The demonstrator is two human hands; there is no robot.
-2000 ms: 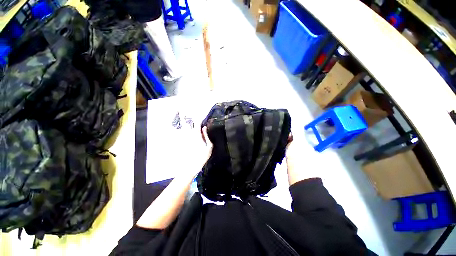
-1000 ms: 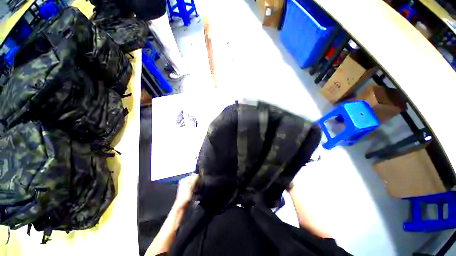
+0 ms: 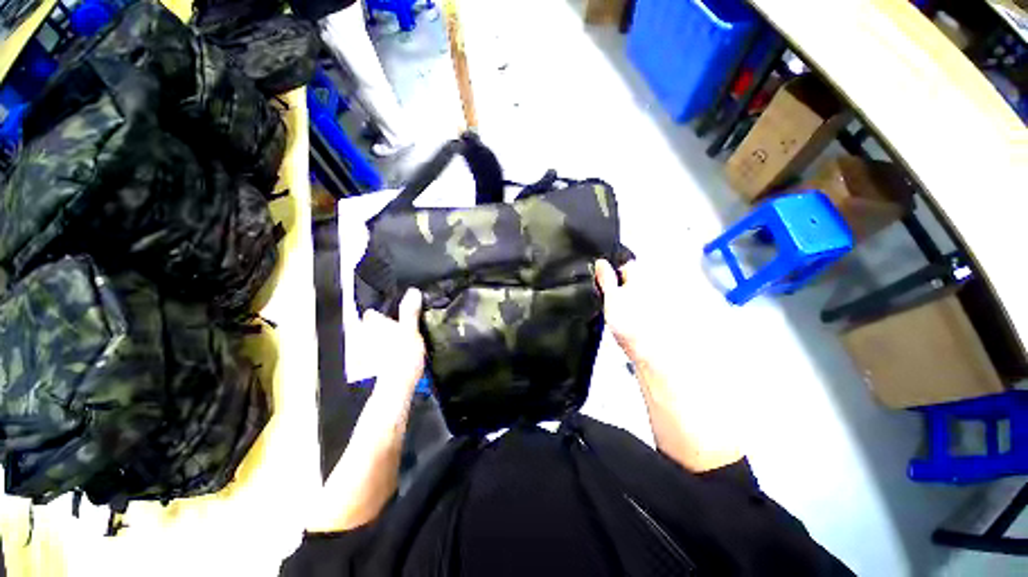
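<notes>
A camouflage backpack [image 3: 513, 327], right side out, is held upright in front of my chest. Its green and black front faces me, and a black strap loop stands up at its far top edge. My left hand [image 3: 397, 327] grips its left side, thumb on the front. My right hand [image 3: 614, 302] grips its right side, near the upper edge. The fingers behind the bag are hidden. The pale white board [image 3: 356, 254] shows partly behind the bag.
Camouflage backpacks are piled on the left table [image 3: 295, 338]. A wooden pole [image 3: 460, 68] and a person's legs [image 3: 363, 85] are beyond. Right: a blue stool [image 3: 806, 231], blue bin [image 3: 685, 56], cardboard box [image 3: 783, 141] and long table [image 3: 891, 107].
The backpack has turned so that its camouflage front faces me instead of the strap side. Both hands have moved up to grip its sides.
</notes>
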